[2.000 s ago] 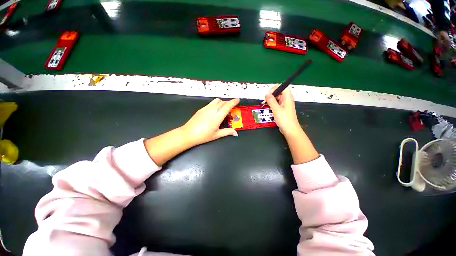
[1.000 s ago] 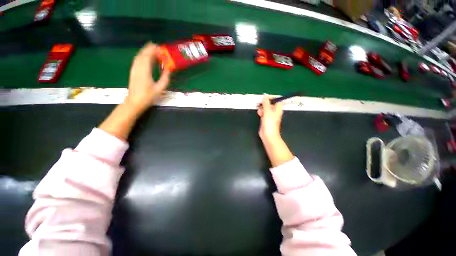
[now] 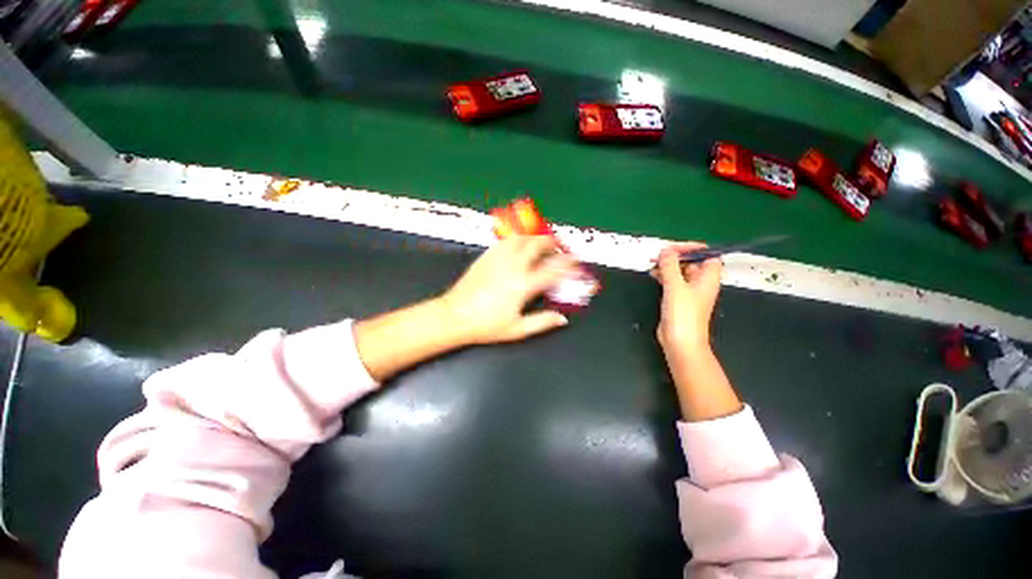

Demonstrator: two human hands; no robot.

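Observation:
A red plastic unit (image 3: pixel 573 292) lies slanted across the near side of the belt edge rail, its orange-yellow end on the rail and its pale panel end over the bench; it is blurred. My left hand (image 3: pixel 509 288) is on it, with the fingers over its middle, hiding that part. My right hand (image 3: pixel 687 296) holds a thin dark hand tool (image 3: pixel 736 248) near the rail, to the right of the unit; the tool points right and is blurred at its far end.
The green conveyor belt (image 3: pixel 373 147) carries several red units (image 3: pixel 620 122) beyond the white edge rail (image 3: pixel 373 213). A yellow fan (image 3: pixel 28 226) stands at the left. A white fan (image 3: pixel 996 443) is at the right, near red and silvery scraps (image 3: pixel 1007 360). A cardboard box (image 3: pixel 945 40) is beyond the belt.
My left hand has come back from over the belt, where it held a red unit, and is now at the rail with a red unit. My right hand still holds the tool. The view has shifted.

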